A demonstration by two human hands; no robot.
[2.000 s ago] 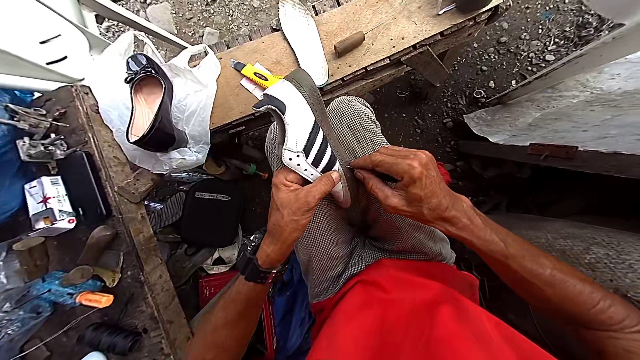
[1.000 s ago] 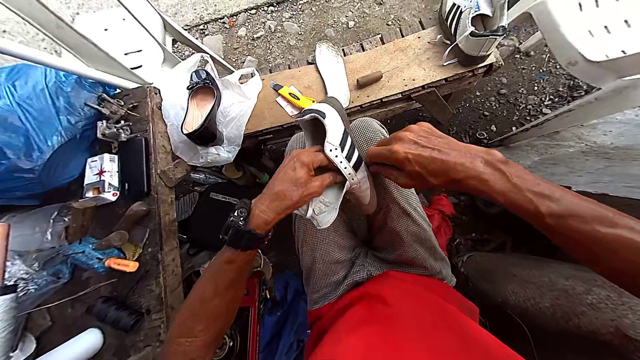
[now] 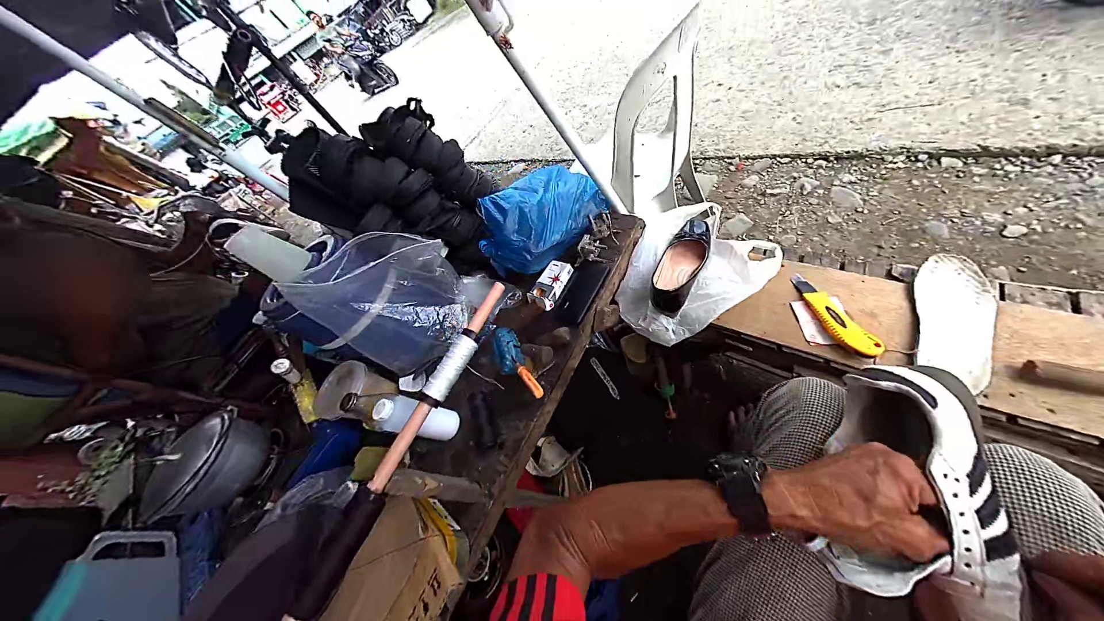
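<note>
A white sneaker with black stripes (image 3: pixel 966 492) lies across my knees, its opening facing up and left. My left hand (image 3: pixel 862 500), with a black watch on the wrist, reaches into the opening, its fingertips hidden inside the shoe. Only a blurred part of my right hand (image 3: pixel 1065 582) shows at the lower right, beside the sneaker's toe; its fingers cannot be made out. Beyond my knees, a white insole (image 3: pixel 954 319) and a yellow utility knife (image 3: pixel 838 321) lie on a wooden bench (image 3: pixel 1048 379). A black flat shoe (image 3: pixel 681 266) rests on a white plastic bag (image 3: pixel 634 297).
A dark wooden table (image 3: pixel 552 397) at the left holds a thread spool on a rod (image 3: pixel 448 371), a white bottle (image 3: pixel 418 417), an orange-handled tool (image 3: pixel 529 380) and a small box (image 3: pixel 550 285). Behind it are a blue plastic bag (image 3: pixel 543 216) and a white plastic chair (image 3: pixel 660 112).
The view has swung far to the left. My left hand has moved deeper into the sneaker's opening; a second earlier it held the shoe near its tongue.
</note>
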